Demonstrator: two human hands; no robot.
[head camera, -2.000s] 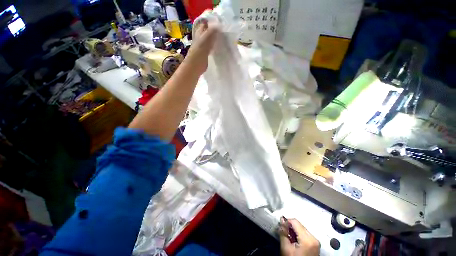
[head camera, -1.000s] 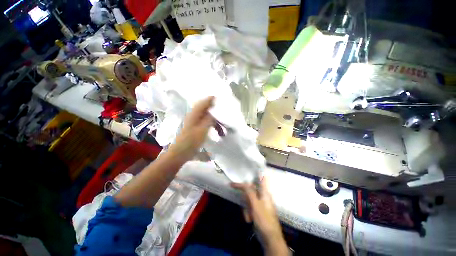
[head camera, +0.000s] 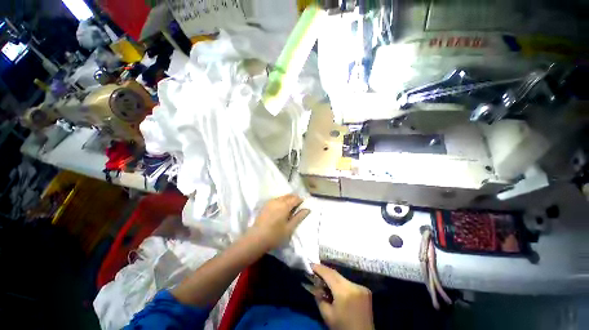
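Note:
White garment pieces (head camera: 226, 135) lie heaped on the table left of the machine, and part of them stretches down to the table's front edge. My left hand (head camera: 279, 220) rests on this cloth and grips it near the edge. My right hand (head camera: 345, 300) is just below and to the right, at the cloth's lower corner, which it pinches. Dark thread snips (head camera: 321, 288) with pointed blades sit in my right palm. The presser foot and needles (head camera: 353, 142) stand at the left end of the machine bed, with no cloth visible under them.
The coverstitch machine bed (head camera: 413, 177) is right of the cloth. A phone (head camera: 481, 232), a black and white bobbin (head camera: 396, 213) and hanging cords (head camera: 429, 267) are at the front right. A light-green roll (head camera: 290, 58) is above the cloth. A red crate (head camera: 132, 235) holds white pieces.
The cloth, first lifted high by my left hand, now lies lowered on the heap. My left hand has moved down to the table edge, close to my right hand. The view has shifted right.

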